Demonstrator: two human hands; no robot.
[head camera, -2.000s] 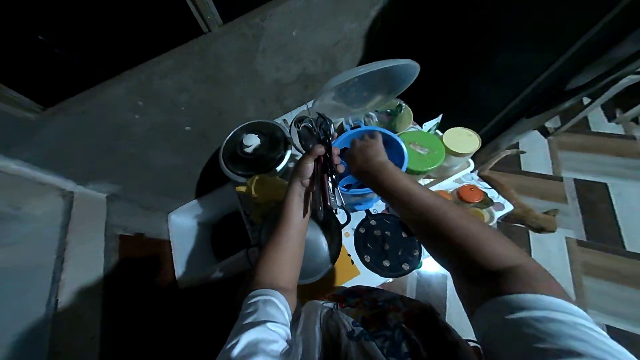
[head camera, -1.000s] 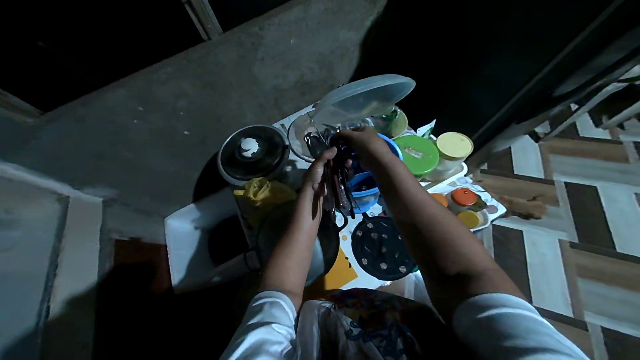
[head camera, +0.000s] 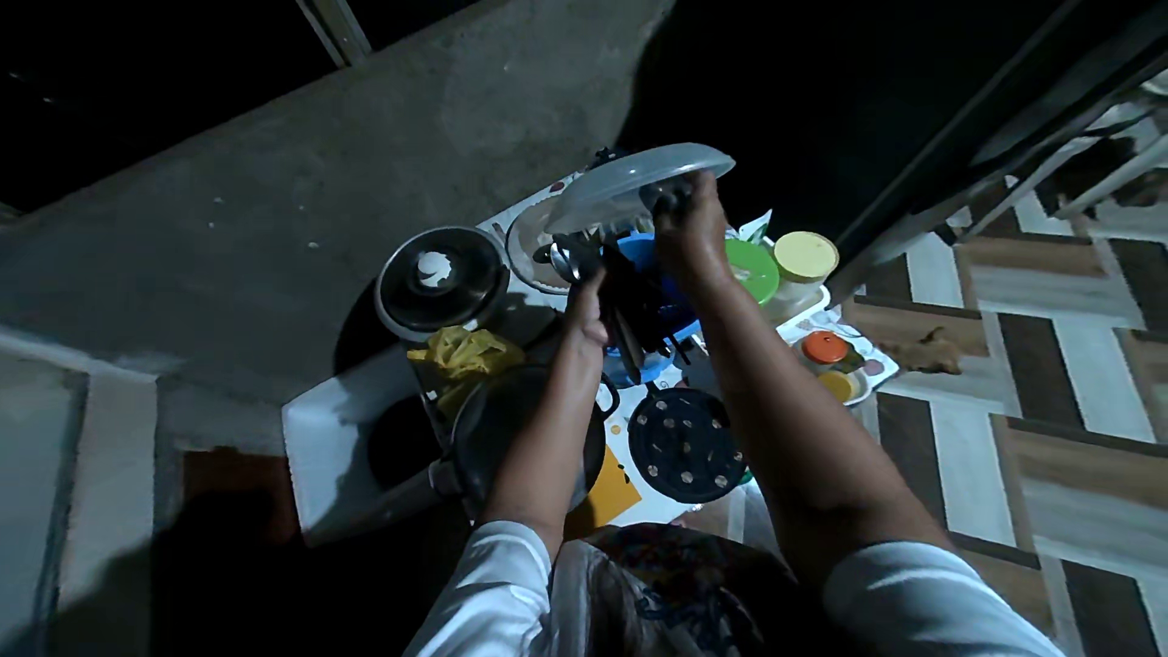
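My left hand (head camera: 589, 306) is closed around a bundle of utensils (head camera: 624, 339), with spoon bowls at its upper end and dark handles pointing down. My right hand (head camera: 691, 228) grips further utensils, seen as rounded metal ends (head camera: 664, 193), above and right of the bundle. Behind both hands a translucent plastic lid (head camera: 643, 178) stands tilted. A blue plastic container (head camera: 639, 246) lies beneath the hands, partly hidden by them and the bundle. Which utensils the right fingers touch is hard to tell in the shadow.
A lidded pot (head camera: 442, 278), a yellow plastic bag (head camera: 467, 354) and a dark pan (head camera: 497, 429) are at left. A round black perforated plate (head camera: 686, 444) lies near the front. At right stand a green-lidded container (head camera: 752, 271), a yellow-lidded jar (head camera: 806, 256) and an orange-lidded jar (head camera: 825, 347).
My right hand has moved up from over the blue container to near the tilted lid, with utensils now in it. The bundle in my left hand is tilted further, its spoon bowls more exposed.
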